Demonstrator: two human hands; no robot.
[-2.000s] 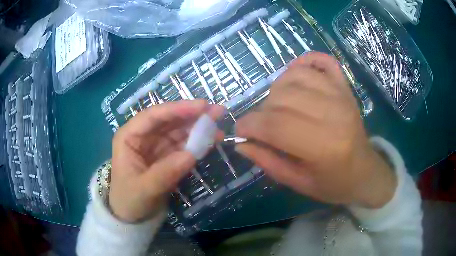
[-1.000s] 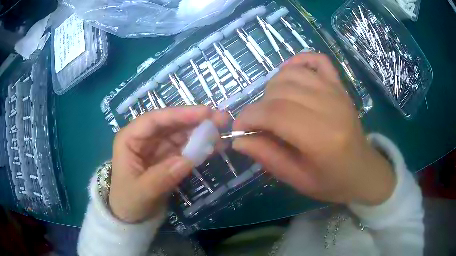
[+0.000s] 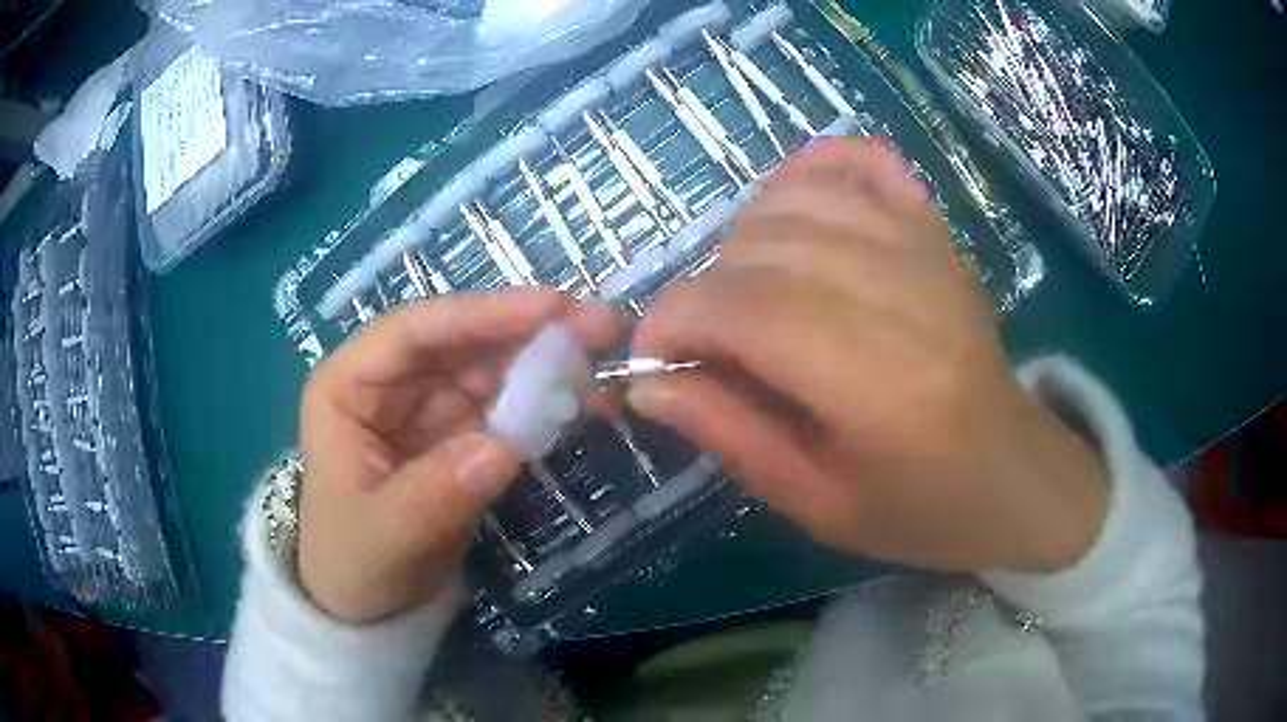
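My left hand [image 3: 409, 437] pinches a pale translucent cap or pad [image 3: 539, 392] between thumb and fingers, left of centre. My right hand [image 3: 861, 367] holds a thin silver metal shaft [image 3: 647, 367] with a short white section between thumb and fingertips. The shaft lies nearly level and its left end points at the pale piece; whether they touch is unclear. Both hands are above a clear blister tray [image 3: 294, 299], where silver and white shafts lie crosswise to long pale strips [image 3: 438, 212]. The hands hide the middle of the tray.
A clear tub [image 3: 1080, 141] heaped with shafts stands at the upper right. A crumpled clear bag [image 3: 381, 50] lies at the top. A labelled clear box [image 3: 212, 155] is left of it, and a greyish second tray [image 3: 92, 409] is at the far left.
The shaft in my right hand has turned closer to level. Both hands and the pale piece sit slightly further left. The whole view has shifted a little.
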